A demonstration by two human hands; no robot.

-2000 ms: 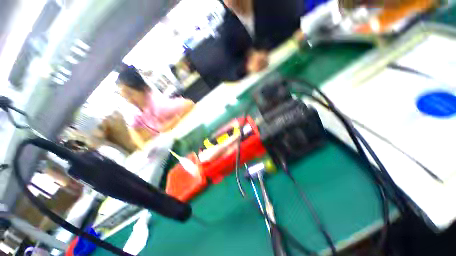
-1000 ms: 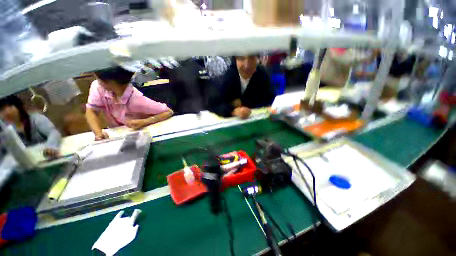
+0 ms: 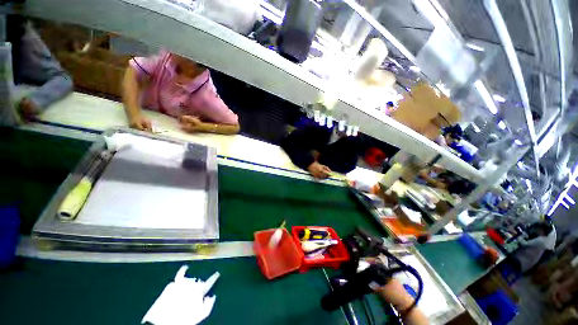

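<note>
A bare hand, which looks like my right hand [image 3: 396, 295], is at the lower right beside the flexible-arm stand [image 3: 361, 279]. The black arm and cables partly cover its fingers, so its grip is unclear. My left hand is not in view. A white work glove [image 3: 180, 298] lies flat on the green surface at the lower left. The red parts bin [image 3: 279, 257] holds a small white dispensing bottle [image 3: 276, 238]. The red tool bin [image 3: 320, 257] beside it holds a yellow-black tool and white tools.
A framed tray [image 3: 218, 222] with a yellow-handled tool [image 3: 76, 198] and a dark grey block [image 3: 195, 156] stands at the left. A white board [image 3: 434, 295] is right of the stand. People sit across the line under an overhead shelf [image 3: 253, 54]. A blue bin [image 3: 9, 235] is at the left edge.
The view has swung and tilted, showing more hall at the right. The bare hand has appeared by the stand. The glove lies flat as before.
</note>
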